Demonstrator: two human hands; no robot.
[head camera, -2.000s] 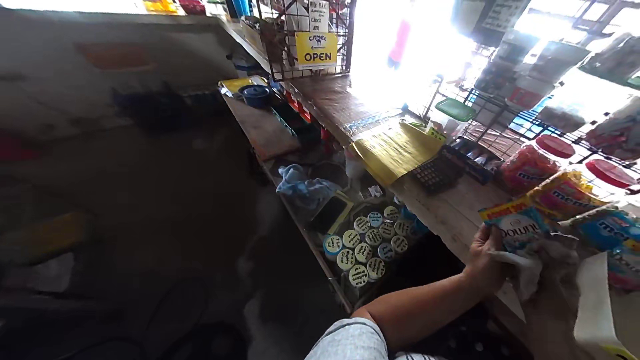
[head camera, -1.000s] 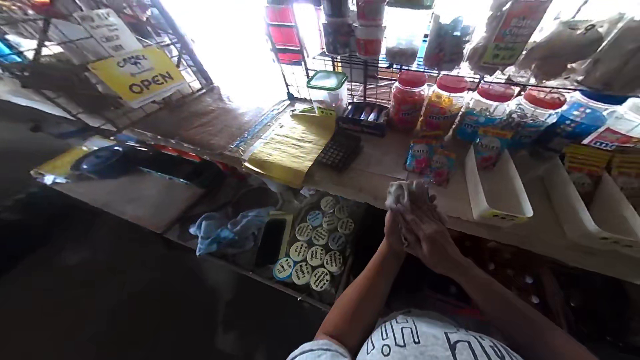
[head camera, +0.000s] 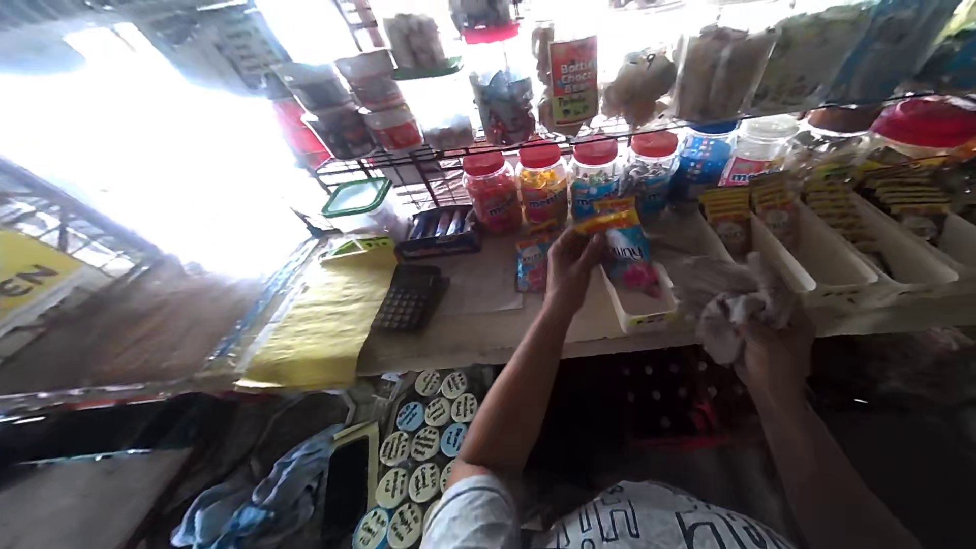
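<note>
My left hand (head camera: 572, 267) grips the top edge of a blue and yellow sachet pack (head camera: 627, 248), which hangs over a narrow white plastic tray (head camera: 648, 309). Another sachet pack (head camera: 531, 264) lies on the wooden counter just left of that hand. To the right, a crumpled greyish cloth (head camera: 736, 305) is bunched in my right hand (head camera: 774, 343), above the counter's front edge. Red-lidded candy jars (head camera: 494, 192) stand in a row behind my left hand. Several white trays with sachets (head camera: 823, 255) are beyond the cloth.
Left of my hands lie a black calculator (head camera: 410, 297), a yellow sheet (head camera: 328, 313) and a green-lidded container (head camera: 358, 206). A wire rack (head camera: 450, 156) with jars and bags rises behind. Below the counter are round-lidded tubs (head camera: 425, 442) and a blue cloth (head camera: 282, 480).
My hands were together around the cloth one second ago; now they are apart, the cloth in my right hand and a sachet pack in my left. The view has shifted to the right.
</note>
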